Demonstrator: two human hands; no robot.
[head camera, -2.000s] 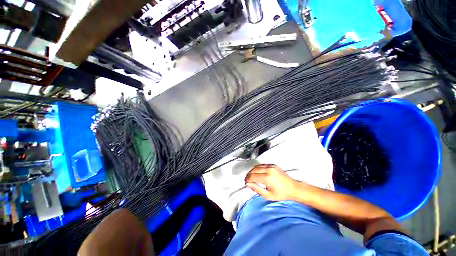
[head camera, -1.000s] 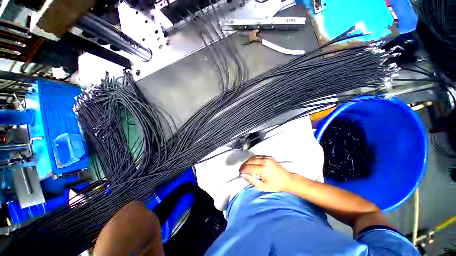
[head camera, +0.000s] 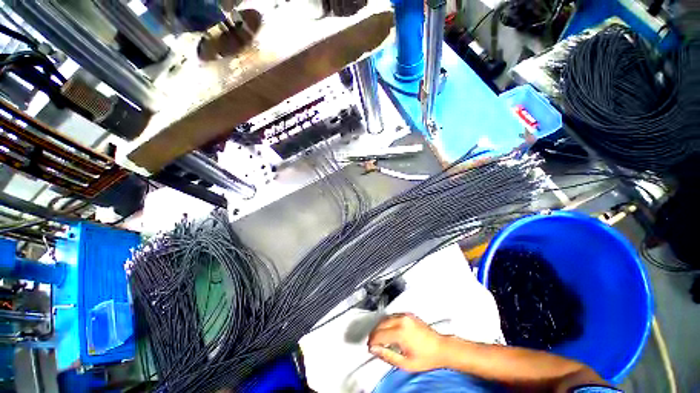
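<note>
My right hand (head camera: 405, 343) lies on the pale lap cloth (head camera: 476, 307) with its fingers curled. A thin dark strand shows beside it; I cannot tell whether the fingers hold it. My left hand is not in view. A wide bundle of black cables (head camera: 399, 222) with silvery ends runs across the bench above the cloth. A few cables (head camera: 341, 188) lead up to the lower mold (head camera: 307, 130) under the press. The silvery bar (head camera: 384, 153) and pliers with pale handles (head camera: 403, 175) lie near the mold. A small dark blurred thing (head camera: 380, 293) is at the cloth's upper edge.
The thick upper platen (head camera: 269, 92) hangs above the mold, with a shiny guide post (head camera: 367, 96) beside it. A blue bucket (head camera: 622, 307) with black pieces inside stands at the right. Looped cables (head camera: 173, 299) lie left; coiled cables (head camera: 622, 92) lie far right.
The view has tilted up, so more of the press and the coiled cables shows. The brown rounded shape at the lower left has left the view. My right hand stays on the cloth.
</note>
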